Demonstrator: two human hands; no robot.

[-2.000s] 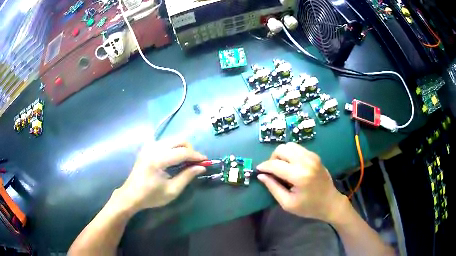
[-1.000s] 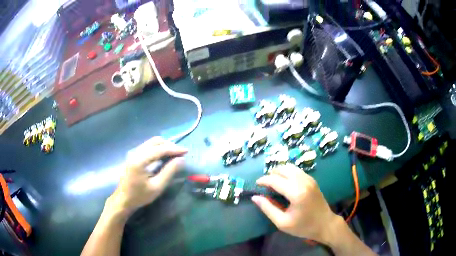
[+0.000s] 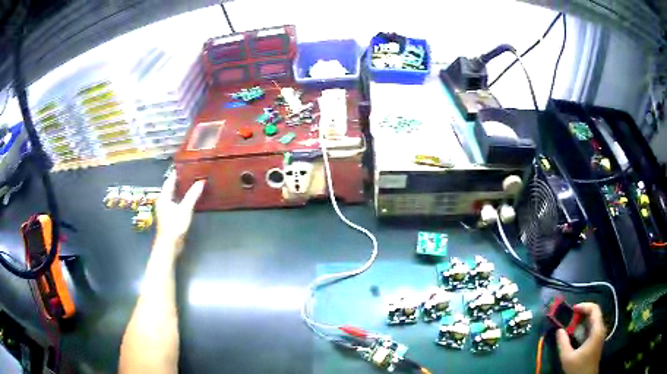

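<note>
My left hand (image 3: 178, 208) is at the left end of the dark red test box (image 3: 212, 179), thumb and fingers apart, fingertips against its front; what they touch is hidden. My right hand (image 3: 583, 343) holds the small red USB tester (image 3: 563, 314) at the lower right, its dark screen showing. A power supply board (image 3: 385, 352) lies on the green mat at the bottom. Alligator clips with a red sleeve (image 3: 353, 331) are at its left side, on the white cable (image 3: 340, 277). The black plug end is at its right, with an orange cable.
Several boards (image 3: 483, 299) lie in a cluster left of the tester, with one flat green board (image 3: 432, 244) behind. A pale instrument (image 3: 424, 193), a black fan (image 3: 541, 219) and black trays (image 3: 607, 182) stand behind. An orange multimeter (image 3: 51, 266) and small boards (image 3: 142, 204) are at left.
My left hand has left the alligator clips and reached forward to the test box. My right hand has left the board's plug end and taken hold of the tester. The view has tilted up.
</note>
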